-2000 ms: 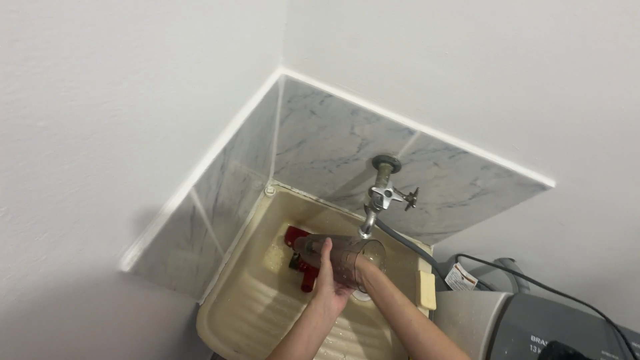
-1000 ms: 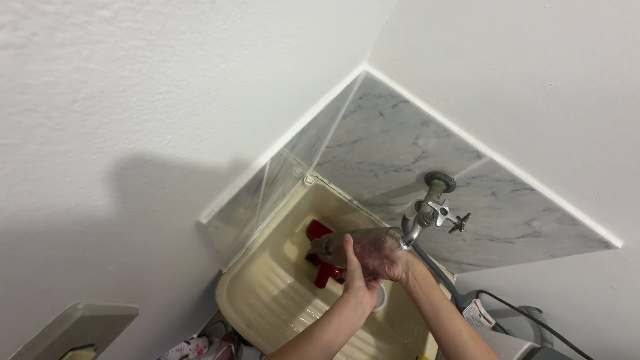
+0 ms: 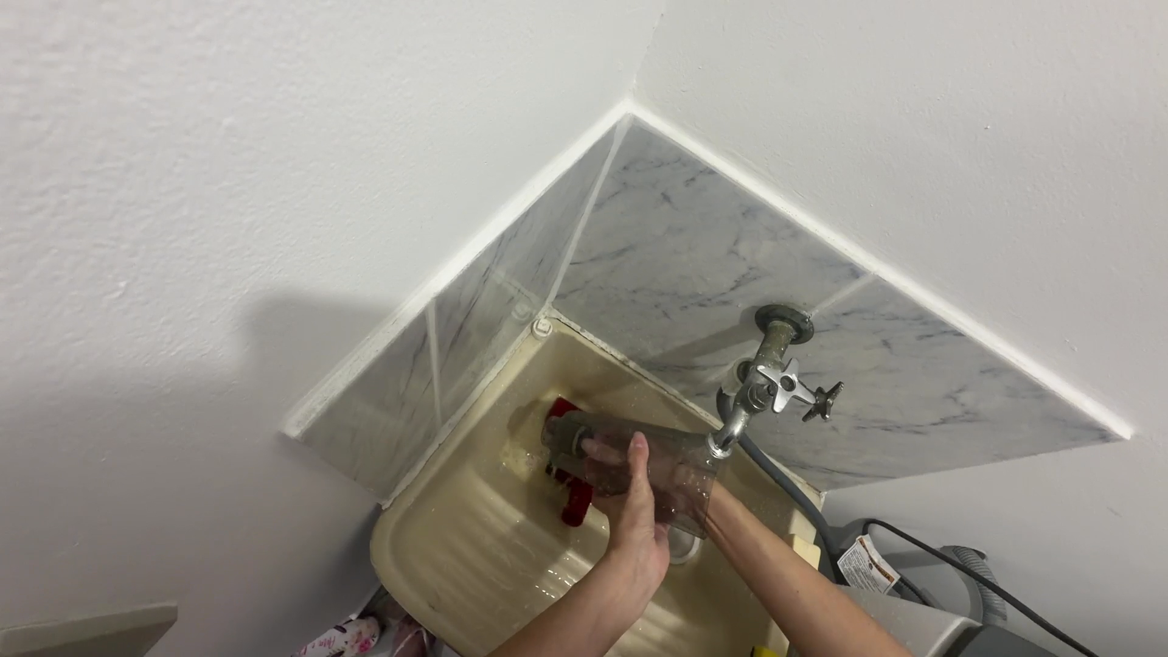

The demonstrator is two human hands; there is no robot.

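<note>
A clear, smoky plastic container (image 3: 675, 456), open at its wide end, lies tilted on its side over the cream laundry sink (image 3: 438, 566). My left hand (image 3: 634, 520) grips it from below, thumb along its near wall. My right hand (image 3: 680, 484) reaches in through the wide end and shows blurred through the plastic; whether its fingers hold anything cannot be told. The chrome tap's spout (image 3: 727, 436) is right at the container's rim. Behind the container's narrow end, a red object (image 3: 577, 504) with dark parts lies in the basin, partly hidden.
Marbled tiles (image 3: 712, 246) line the wall corner behind the sink. A cross-handled valve (image 3: 787, 385) and a grey hose (image 3: 785, 484) are beside the tap. At the lower right stand a grey appliance (image 3: 912, 620) and a black cable (image 3: 985, 575). A floral item (image 3: 342, 637) is at lower left.
The container has been turned in my hands, its wide end now facing my right forearm. My right hand is now inside it, where one second ago it was at the rim. The view has shifted.
</note>
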